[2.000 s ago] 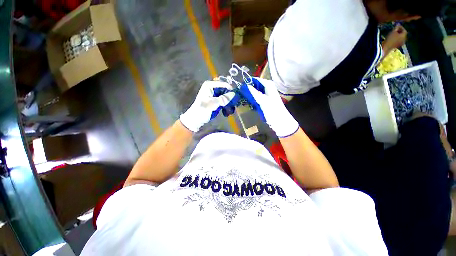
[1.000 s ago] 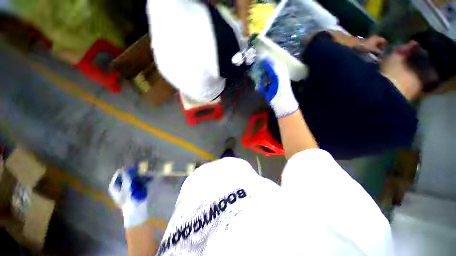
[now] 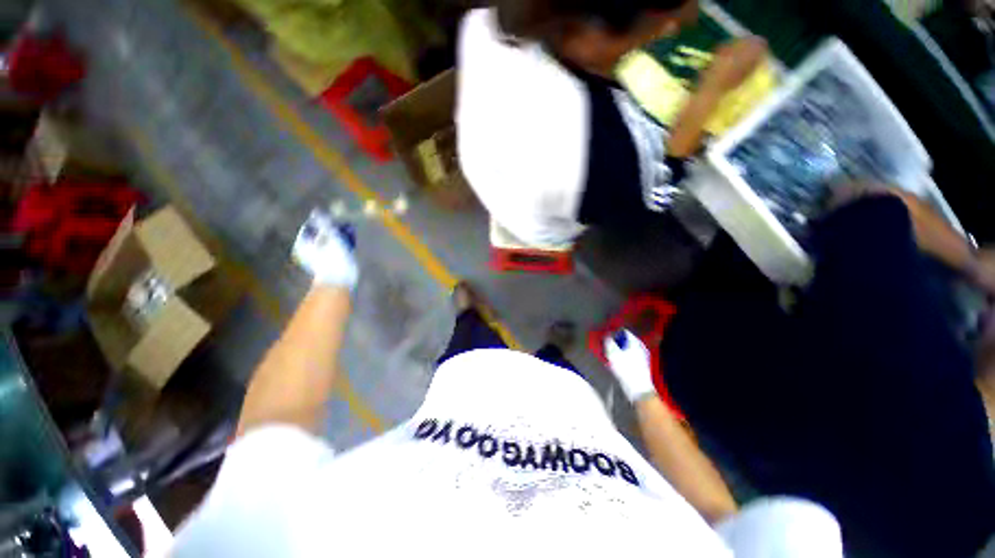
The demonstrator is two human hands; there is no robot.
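Note:
My left hand (image 3: 325,251), in a white glove with blue on it, is raised over the aisle floor at centre left. It is closed on a thin strip with pale tabs (image 3: 373,205), which sticks out to the right from its fingers. The strip is blurred. My right hand (image 3: 630,365), also gloved, is low, in front of a red stool (image 3: 666,316). It is small and blurred; nothing shows in it, and its finger opening is unclear.
A white foam box (image 3: 753,226) full of boards is at upper right, between a person in white (image 3: 518,131) and one in dark clothes (image 3: 851,381). Yellow parts (image 3: 655,89) lie beside it. An open carton (image 3: 175,251) is at left.
My right hand has come down and back from beside the foam box; the wired boards it held no longer show in it. My left hand has moved up with the strip. The view has turned.

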